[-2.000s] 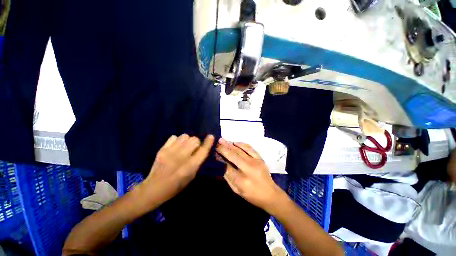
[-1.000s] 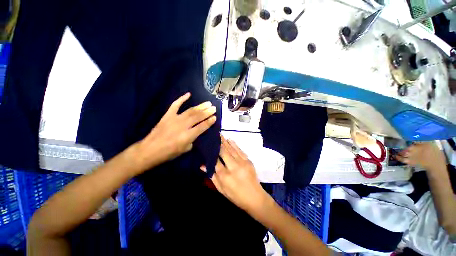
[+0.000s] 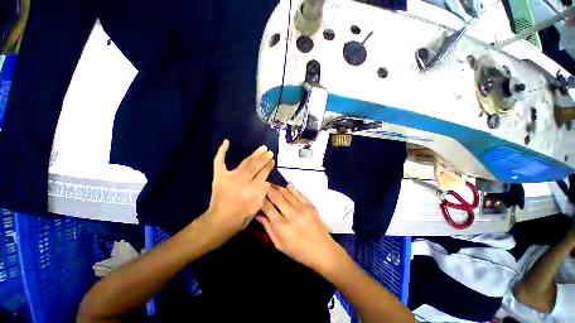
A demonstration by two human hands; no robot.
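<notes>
A dark navy fabric panel (image 3: 183, 120) lies flat on the table left of the needle area, its right edge running up to the presser foot area under the machine head. My left hand (image 3: 239, 189) lies flat on the panel near that edge, fingers spread, thumb pointing up. My right hand (image 3: 293, 221) is just below and right of it, with fingertips at the fabric's edge; the fingertips partly overlap the fabric and the thumb's hold is hidden. The white sewing machine (image 3: 403, 82) with a blue stripe stands right of the panel. The needle itself is too small to tell.
A second navy piece (image 3: 369, 183) lies under the machine arm. Red-handled scissors (image 3: 460, 205) lie right of it. Blue crates (image 3: 60, 265) stand below the table's front edge. A long navy piece (image 3: 28, 145) lies far left. Another person's arm (image 3: 547, 284) shows at lower right.
The view has shifted. My left hand has moved down closer to my right hand, after reaching up towards the needle area. The other person's hand has withdrawn from beside the scissors.
</notes>
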